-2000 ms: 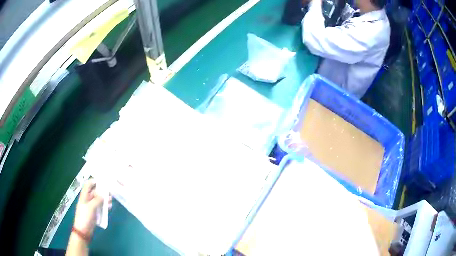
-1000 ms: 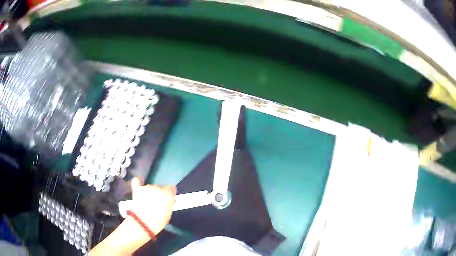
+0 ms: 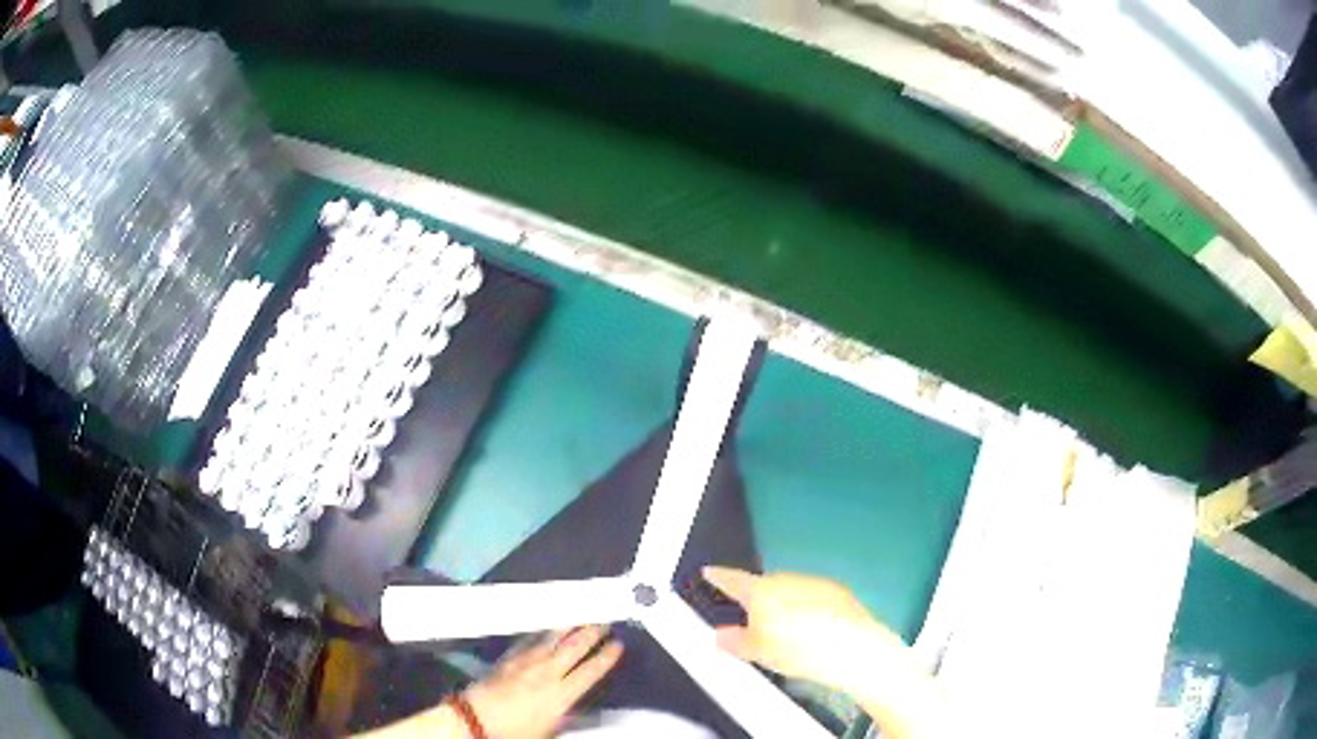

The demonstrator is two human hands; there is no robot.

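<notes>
The assembled rotor has three white blades (image 3: 506, 609) around a small hub (image 3: 646, 593) and lies on the black jig (image 3: 585, 527). One blade points up, one left and one lower right, cut off by the bottom edge. My left hand (image 3: 537, 684), with a red band at the wrist, is below the left blade near the hub, fingers spread over the jig. My right hand (image 3: 802, 624) is just right of the hub, index finger extended, other fingertips at the lower-right blade. Whether they grip it is unclear.
The hub tray (image 3: 470, 368) holds rows of white hubs at left. Clear blister trays (image 3: 137, 217) stand upper left, beside spare blades (image 3: 220, 347). A second hub tray (image 3: 162, 628) is lower left by the wire rack (image 3: 282, 671). The blade stack (image 3: 1076, 578) is at right.
My left hand has let go of the left blade and moved right, below it. My right hand has come into view. A third blade now shows at lower right. The view has shifted slightly.
</notes>
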